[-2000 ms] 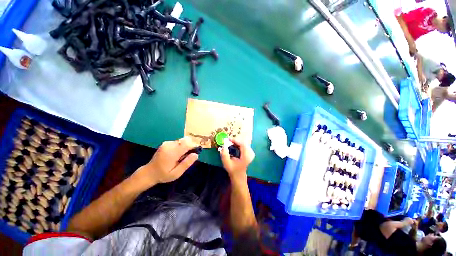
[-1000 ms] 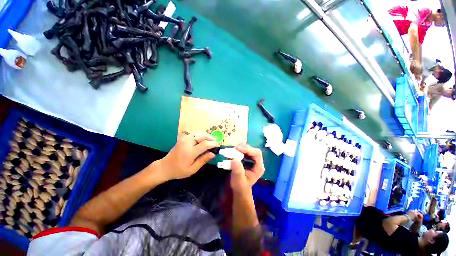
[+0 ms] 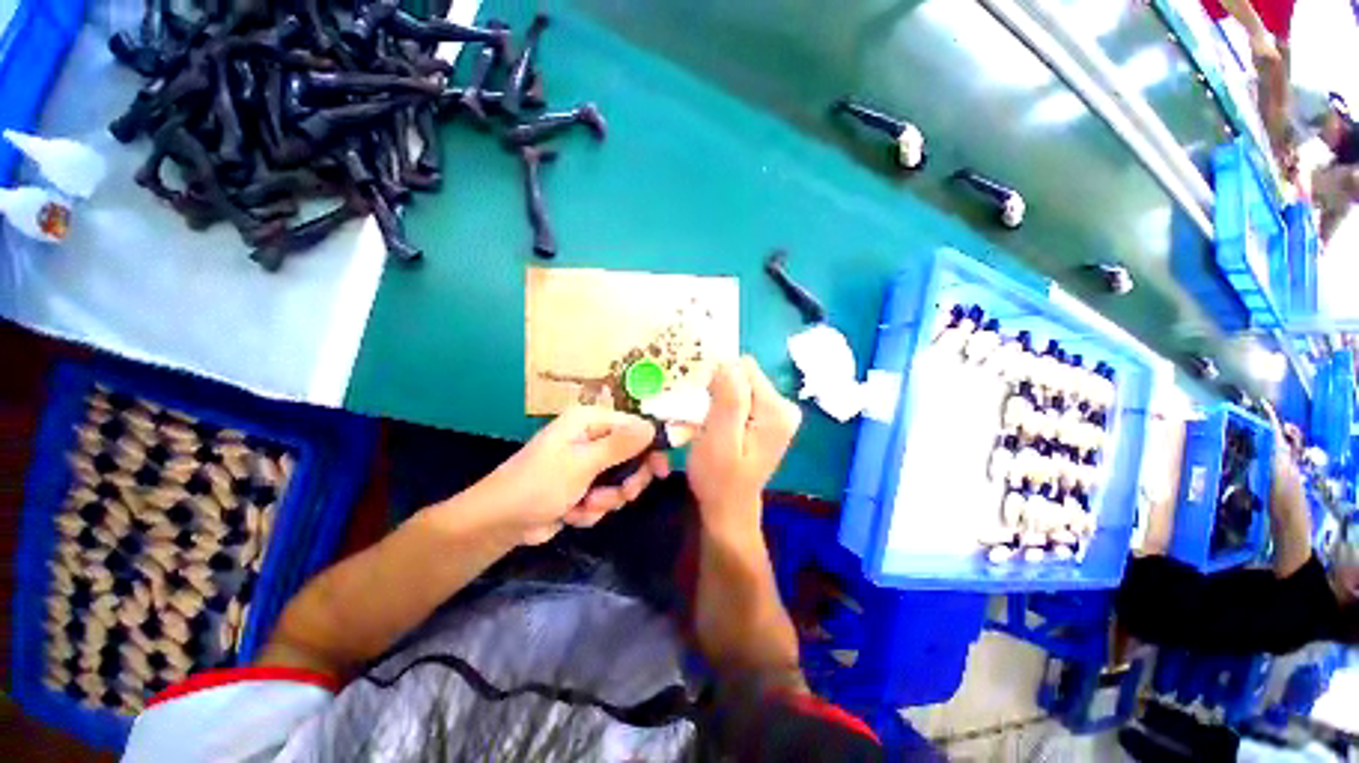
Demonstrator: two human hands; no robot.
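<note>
My left hand (image 3: 586,465) is closed round a black moulded part (image 3: 623,468), mostly hidden by the fingers, at the near edge of the cardboard pad (image 3: 574,321). A pale end shows at the tip of the black part. My right hand (image 3: 739,432) pinches a white piece (image 3: 681,404) against or just beside that end; whether they touch is hard to tell. The green round pot (image 3: 644,379) sits on the pad just beyond my fingers, with brown spots and a thin dark stick (image 3: 572,379) beside it.
A heap of black parts (image 3: 283,119) lies at upper left, near two white bottles (image 3: 45,213). A lower-left crate (image 3: 149,537) holds pale-and-black pieces. White tissue (image 3: 824,373) lies beside the right blue tray (image 3: 954,567). Joined pieces (image 3: 990,195) lie on the belt. A person's arm (image 3: 1291,507) shows at right.
My hands have come together near the pot. The white piece has moved up and left, close to the pot. The thin stick on the pad shows again. The camera view has shifted slightly.
</note>
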